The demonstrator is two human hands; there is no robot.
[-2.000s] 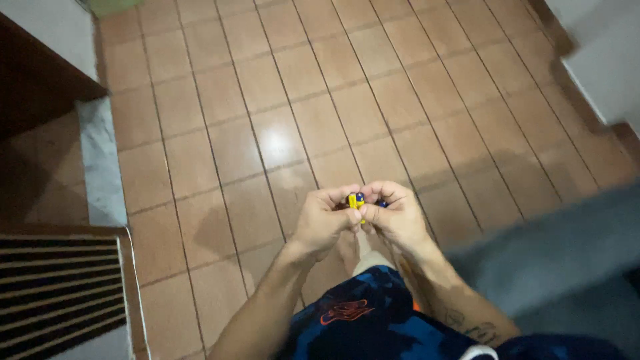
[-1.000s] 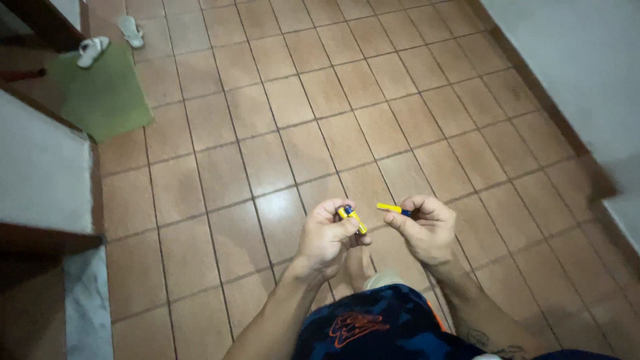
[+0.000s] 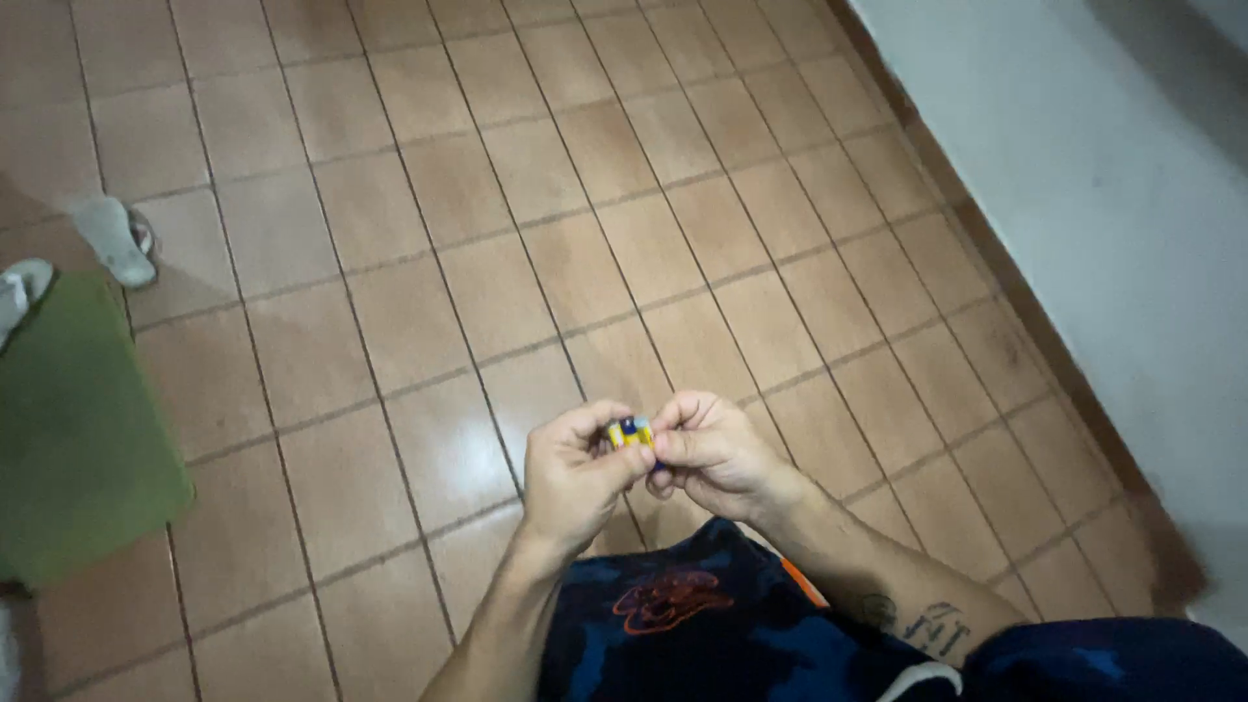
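Small yellow and dark blue objects, too small and blurred to name, are pinched between my two hands, just above the dark blue patterned cloth of my clothing. My left hand grips them from the left, with thumb and fingers around the yellow part. The fingertips of my right hand touch them from the right. Which parts each hand holds is partly hidden by the fingers.
Below lies a floor of brownish tiles. A green mat is at the left, with one pale flip-flop on its corner and another beside it. A white wall with a brown baseboard runs along the right.
One second ago my hands were apart, with a yellow and blue piece in each; now they are together again. The view has shifted, bringing the mat and flip-flops lower.
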